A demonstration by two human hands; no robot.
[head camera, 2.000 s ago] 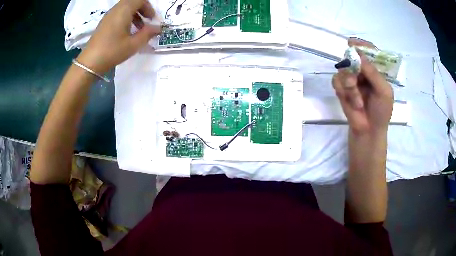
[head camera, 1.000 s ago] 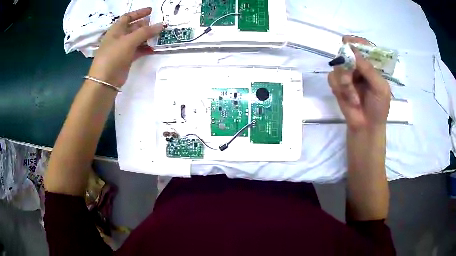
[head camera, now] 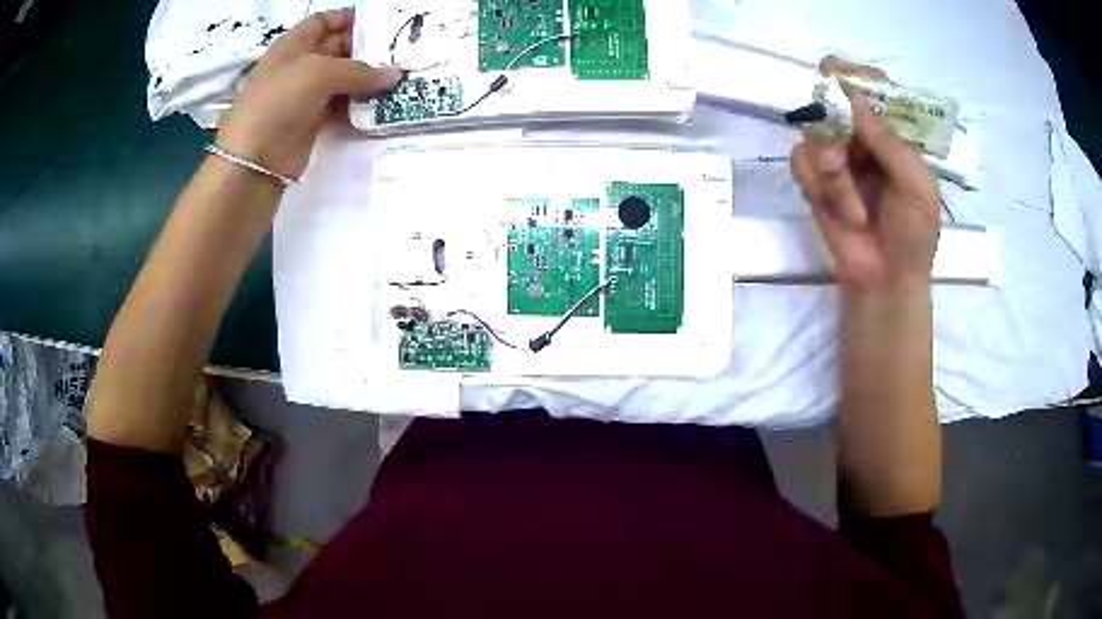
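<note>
A white housing [head camera: 532, 358] lies flat in front of me, with a small circuit board [head camera: 445, 346], a main circuit board [head camera: 552, 256] and a plain green board [head camera: 644, 290] bearing a black disc. A far housing [head camera: 544, 119], cut off by the top edge, holds similar boards and a wire connector [head camera: 498, 85]. My left hand [head camera: 296, 97] grips its left edge, thumb inside near its small board; some fingers are hidden. My right hand [head camera: 868, 181] holds a glue tube [head camera: 915, 117], its dark nozzle pointing left, above the cloth right of the far housing.
White support arms [head camera: 792, 250] extend right from both housings. A white cloth [head camera: 822, 351] lies under everything on the dark green bench [head camera: 145, 254]. A crumpled white pile with black spots [head camera: 199, 55] lies at the upper left. Bags [head camera: 48, 411] are below at the left.
My left hand has gone from pinching at the wires to the far housing's left edge. That housing has shifted slightly left and tilted. The glue tube has moved slightly left and up.
</note>
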